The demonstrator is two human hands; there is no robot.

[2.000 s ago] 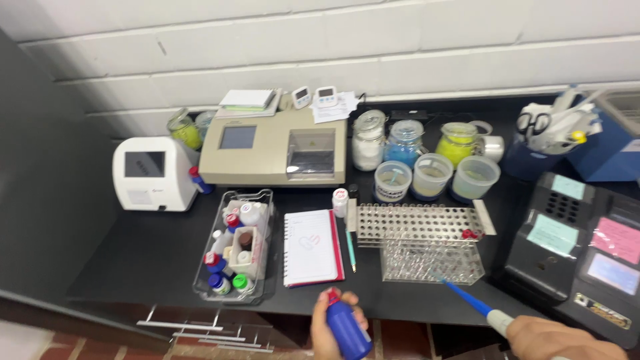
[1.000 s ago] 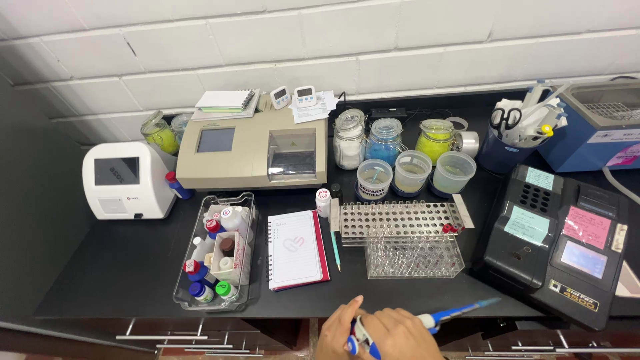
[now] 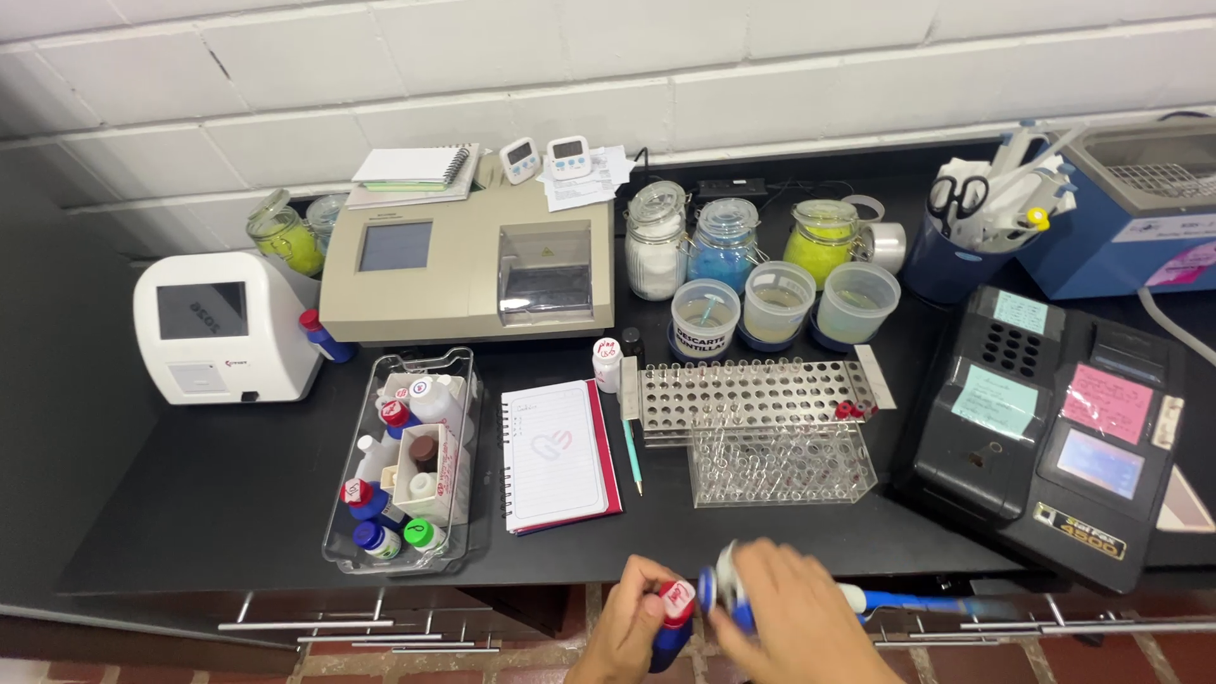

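My left hand (image 3: 622,622), at the bottom centre in front of the bench edge, holds a blue reagent bottle (image 3: 671,636) upright by its side; its red cap carries handwriting. Beside it, my right hand (image 3: 793,608) is closed around a blue and white pipette (image 3: 879,600), whose tip end points right and is blurred. The fingers of that hand partly hide the pipette body. Above the hands, a clear rack of glass tubes (image 3: 779,475) stands in front of a metal tube rack (image 3: 750,394) with two red-capped tubes. An open spiral notebook (image 3: 556,465) lies to the left.
A clear plastic bin (image 3: 332,546) of reagent bottles stands left. Behind are a beige analyzer (image 3: 427,304), a white analyzer (image 3: 228,313), glass jars (image 3: 655,256) and plastic cups (image 3: 779,304). A black analyzer (image 3: 1007,475) sits right. Drawer handles (image 3: 313,625) project below the bench edge.
My right hand and the pipette have moved from the lower right to beside my left hand. The bottle, tilted two seconds ago, is now upright.
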